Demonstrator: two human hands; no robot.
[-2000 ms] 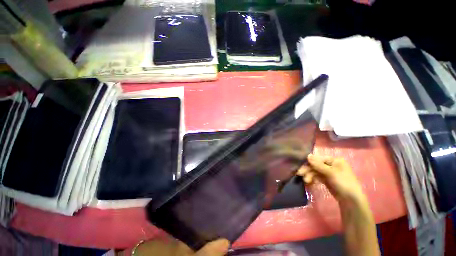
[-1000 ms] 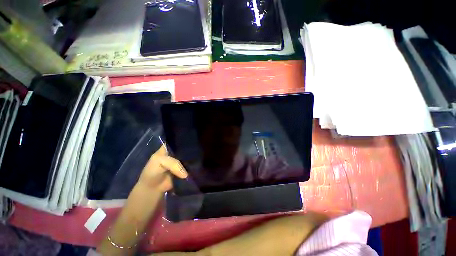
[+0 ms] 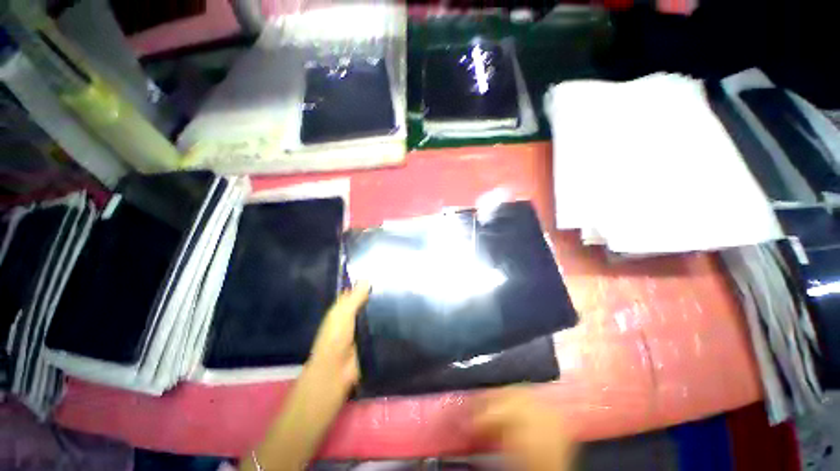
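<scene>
A black glossy tablet (image 3: 520, 276) lies tilted over another dark tablet (image 3: 516, 363), with a bright glare on its left half. A clear film seems to cover part of its left side; the glare hides its extent. My left hand (image 3: 333, 354) grips the upper tablet's left edge. My right hand (image 3: 530, 428) is blurred below the tablets, near the bench's front edge, apart from them; its fingers cannot be made out.
An interleaved tablet stack (image 3: 138, 267) and a tablet on a white sheet (image 3: 276, 281) are at left. White sheets (image 3: 645, 166) are piled at right, beside more dark tablets (image 3: 815, 248). Two small black devices (image 3: 347, 101) (image 3: 470, 87) lie at the back of the red bench (image 3: 663, 340).
The upper tablet has gone from tilted in the air to lying skewed over the lower one. My right forearm no longer crosses in front; the right hand is back at lower centre. The view has shifted.
</scene>
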